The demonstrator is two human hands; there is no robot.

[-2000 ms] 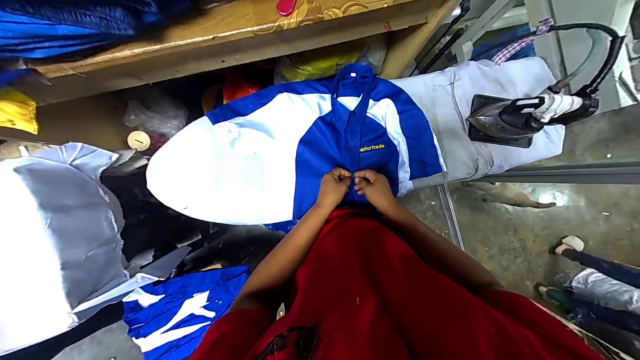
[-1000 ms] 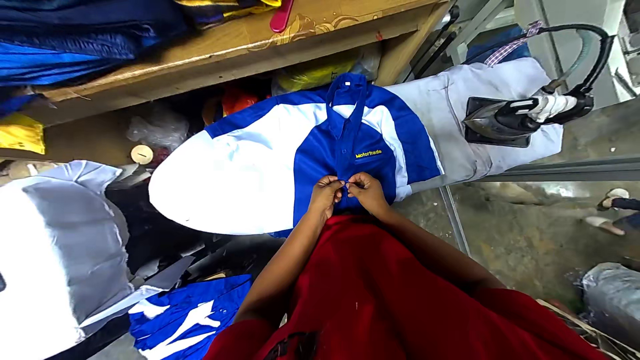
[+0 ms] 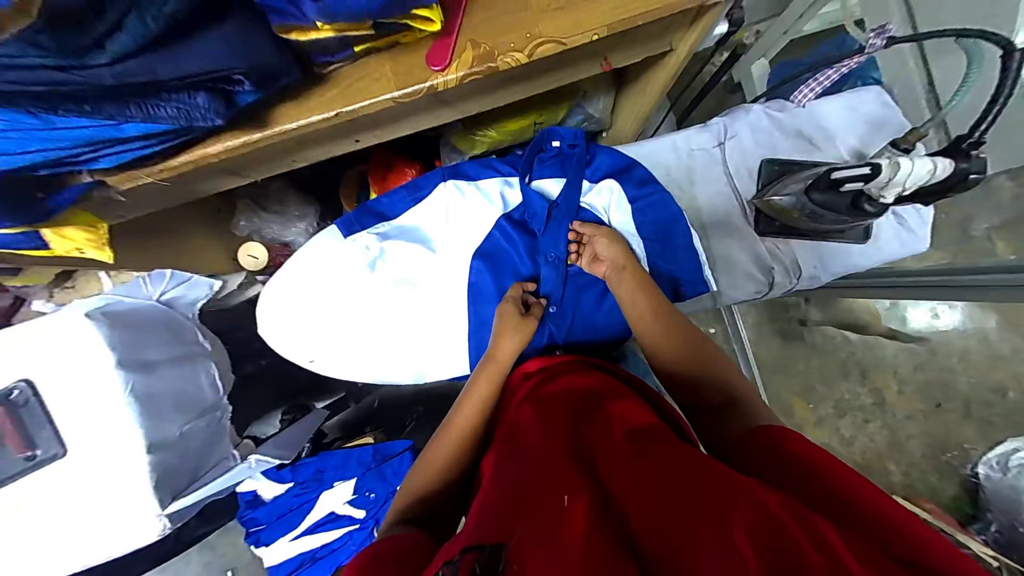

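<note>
A blue and white collared shirt [image 3: 504, 264] lies over the rounded end of a white-covered ironing board [image 3: 320, 344], its collar towards the shelf. My left hand [image 3: 518, 314] pinches the edge of the front placket low down, beside a button. Higher up, my right hand [image 3: 596, 248] is at the other side of the placket, fingers curled at the cloth on the chest; whether it grips the fabric I cannot tell. A steam iron [image 3: 824, 192] rests on a dark pad [image 3: 832, 232] on the grey part of the board, right of the shirt.
A wooden shelf [image 3: 360, 104] with folded dark and blue garments [image 3: 136, 80] runs behind the board. Another padded white board [image 3: 80, 424] is at the left, with a blue and white garment [image 3: 320, 504] below. The iron's hose and cable [image 3: 972, 88] rise at the right.
My hands were together at the lower placket; now they are apart, the right one farther up the shirt. The person at the right edge is no longer in view.
</note>
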